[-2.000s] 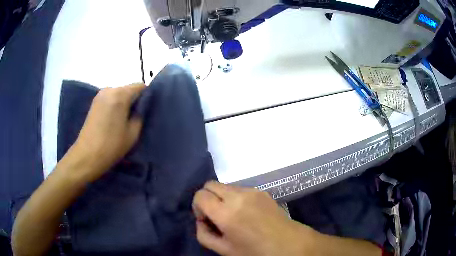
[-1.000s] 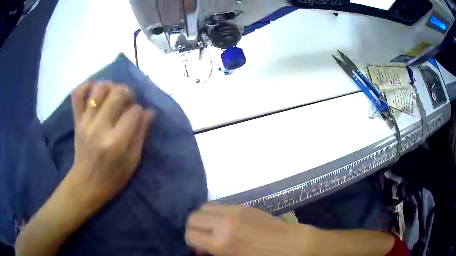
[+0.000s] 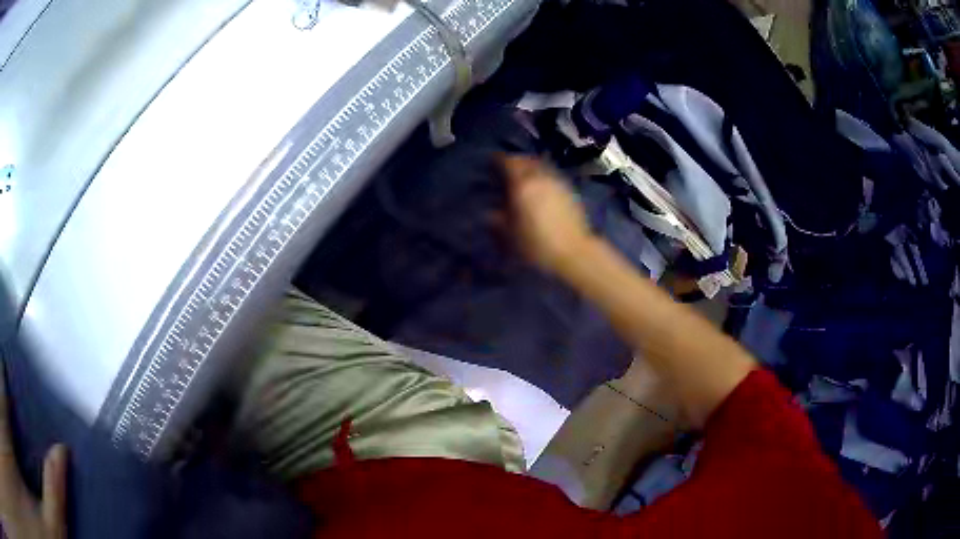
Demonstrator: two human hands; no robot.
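Observation:
My right hand (image 3: 542, 211) is blurred and reaches over a stack of dark cloth (image 3: 474, 284) below the table's front edge. Its fingertips are at the cloth, but I cannot tell whether they grip it. My left hand (image 3: 32, 500) is cut off by the lower left edge of the picture. Only some fingers show, beside the dark navy garment panel (image 3: 116, 495), and its hold is unclear. The panel hangs over the table's near corner.
The white table (image 3: 200, 126) has an edge ruler (image 3: 284, 216) and a tie strip (image 3: 455, 74) looped round it. My lap (image 3: 358, 390) is below the table. A tied bundle of pale strips (image 3: 663, 200) lies beyond my right hand. Navy and pale scraps (image 3: 874, 442) cover the floor at right.
The view has swung right and down, off the machine head and snips. My right hand has left the panel for the cloth stack. My left hand is now at the picture's edge.

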